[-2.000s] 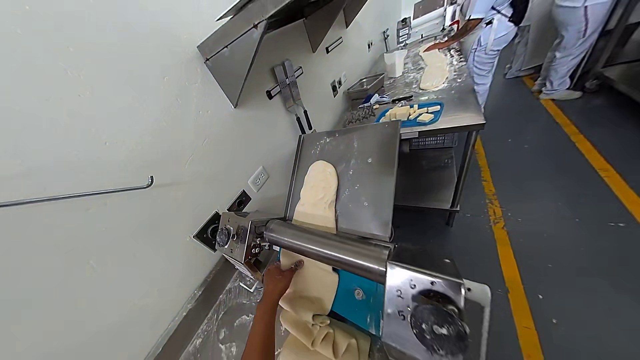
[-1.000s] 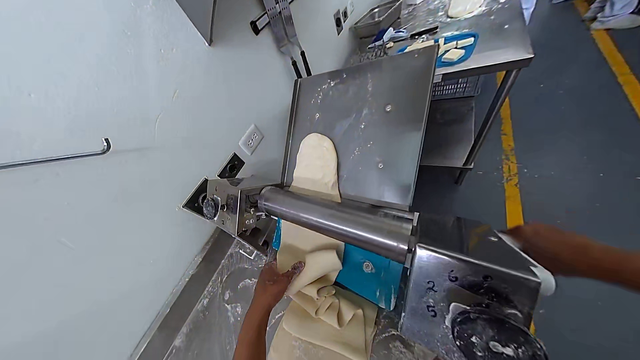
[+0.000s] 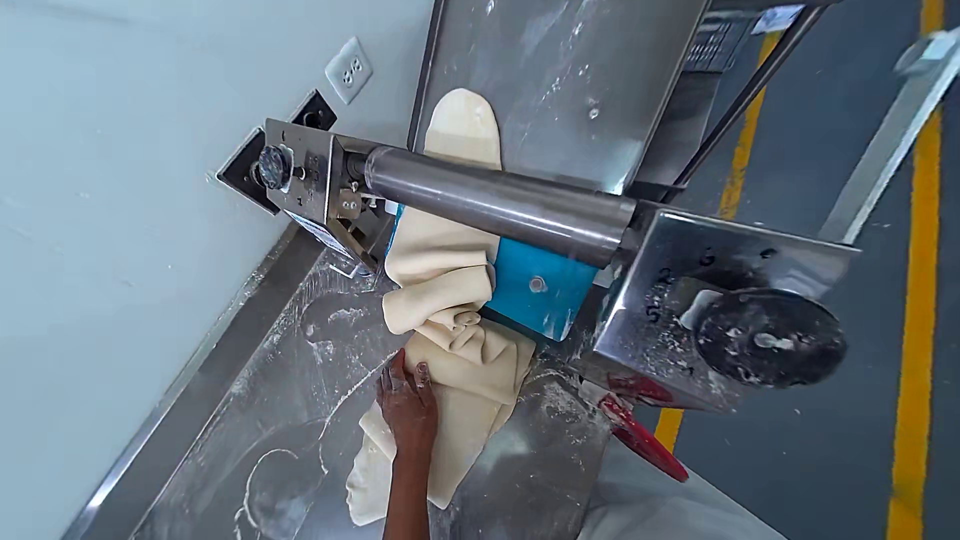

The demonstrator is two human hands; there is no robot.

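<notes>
A long sheet of pale dough (image 3: pixel 442 232) runs under the metal roller (image 3: pixel 502 206) of a dough sheeter, its rounded end on the steel tray behind. In front of the roller the dough falls over a blue plate (image 3: pixel 544 289) and lies in folds on the steel table. My left hand (image 3: pixel 407 394) rests on the left edge of the folded dough, its thumb on top; whether the fingers grip it is unclear. My right hand is out of view. At the right stands the sheeter's steel housing with a large black knob (image 3: pixel 770 337).
The floured steel table (image 3: pixel 285 435) meets the wall at the left, below a white power outlet (image 3: pixel 349 70). A red-handled tool (image 3: pixel 641 439) juts out below the housing. Farther right are a metal bar (image 3: pixel 892 142) and a floor with yellow lines.
My left hand has moved from the dough near the roller down to the folded pile. My right hand, seen at the right a second ago, has left the view. The view has moved closer.
</notes>
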